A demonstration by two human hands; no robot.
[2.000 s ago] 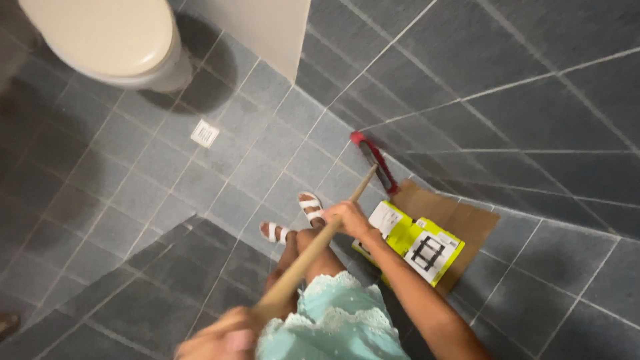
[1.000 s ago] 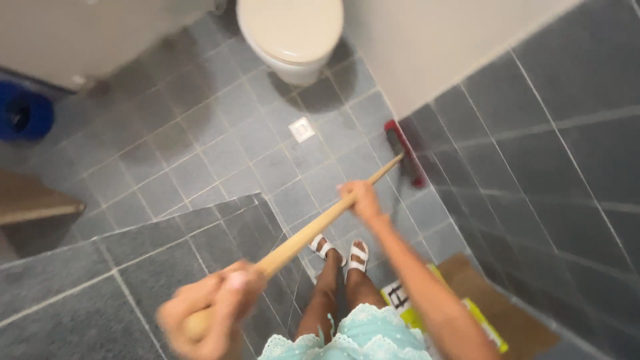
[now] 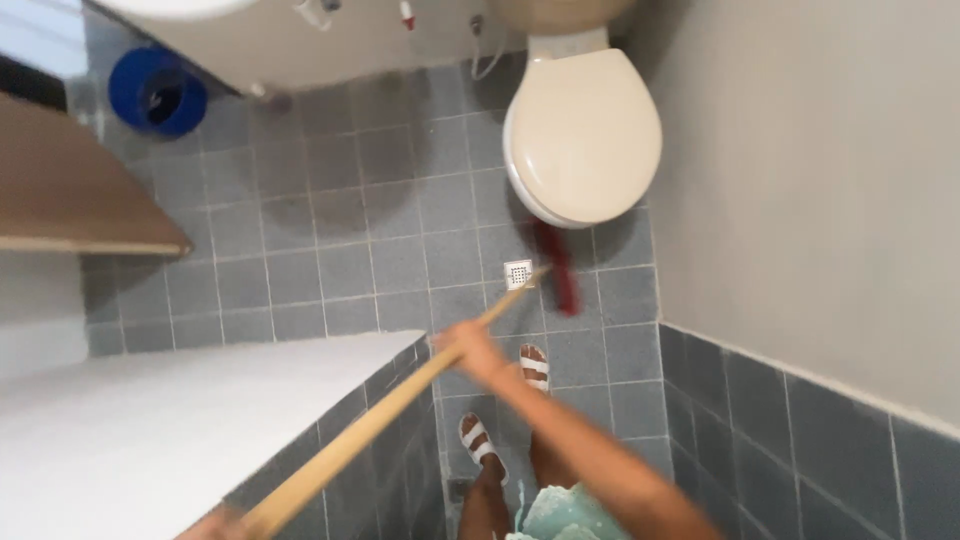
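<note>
A long wooden broom handle (image 3: 360,431) runs diagonally from the lower left up to a red broom head (image 3: 556,268), blurred, on the grey tiled floor. My right hand (image 3: 469,349) is closed round the handle's middle. At the bottom left edge my left hand (image 3: 214,525) grips the handle's upper end, partly cut off by the frame. The broom head lies just in front of the toilet (image 3: 589,142), whose lid is down, and right of a square floor drain (image 3: 518,275). Its far end reaches the toilet bowl's front edge.
White sandals (image 3: 480,439) are on my feet below the broom head. A low tiled partition with a white top (image 3: 225,420) stands at left. Farther off are a blue bucket (image 3: 157,94) and a brown panel (image 3: 82,180). A tiled wall (image 3: 810,435) rises at right.
The broom head has moved from beside the right wall to the floor in front of the toilet. Both hands have stayed on the handle. The view has shifted toward the toilet; the yellow-green package is out of view.
</note>
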